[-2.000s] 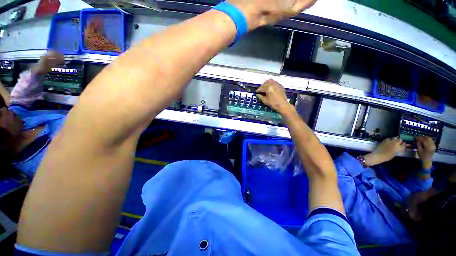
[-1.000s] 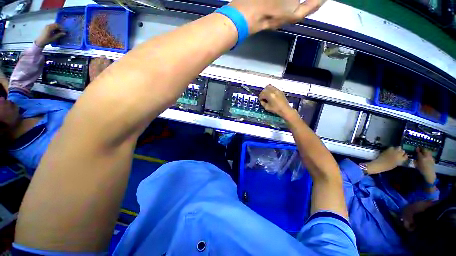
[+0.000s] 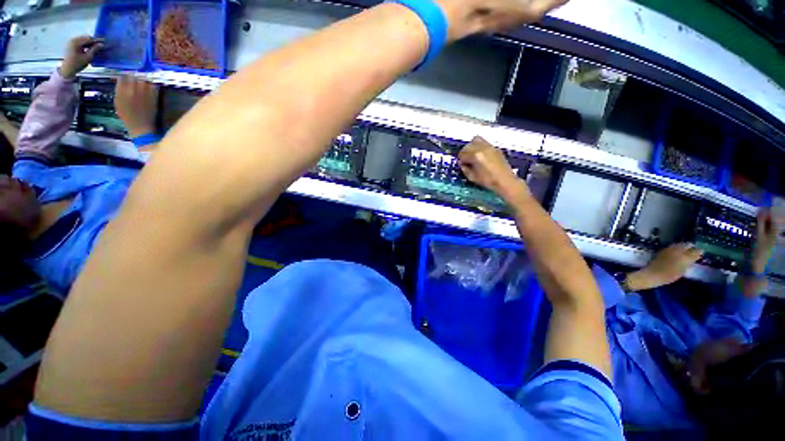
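A green circuit board panel [image 3: 435, 183] lies in a black carrier on the rail in front of me, with a row of white and dark parts. My right hand [image 3: 485, 164] is at the panel's right part with its fingers bent together; whether they pinch a small part cannot be told. My left hand [image 3: 503, 12] is raised near the camera at the top edge, partly cut off; its grip cannot be told. A blue band [image 3: 428, 27] is on my left wrist. A second green panel [image 3: 339, 157] is partly hidden behind my left forearm.
Blue bins with brown pieces [image 3: 182, 41] and grey pieces [image 3: 686, 164] stand behind the conveyor's silver rail [image 3: 387, 200]. A large blue tote [image 3: 478, 323] with clear bags is below it. Seated people work on both sides, their sleeves [image 3: 77, 207] beside panels.
The second panel has appeared from behind my left forearm, left of the first. My right hand stays at the first panel. The left neighbour's hand is now at a bin; the right neighbour's hand moved outward.
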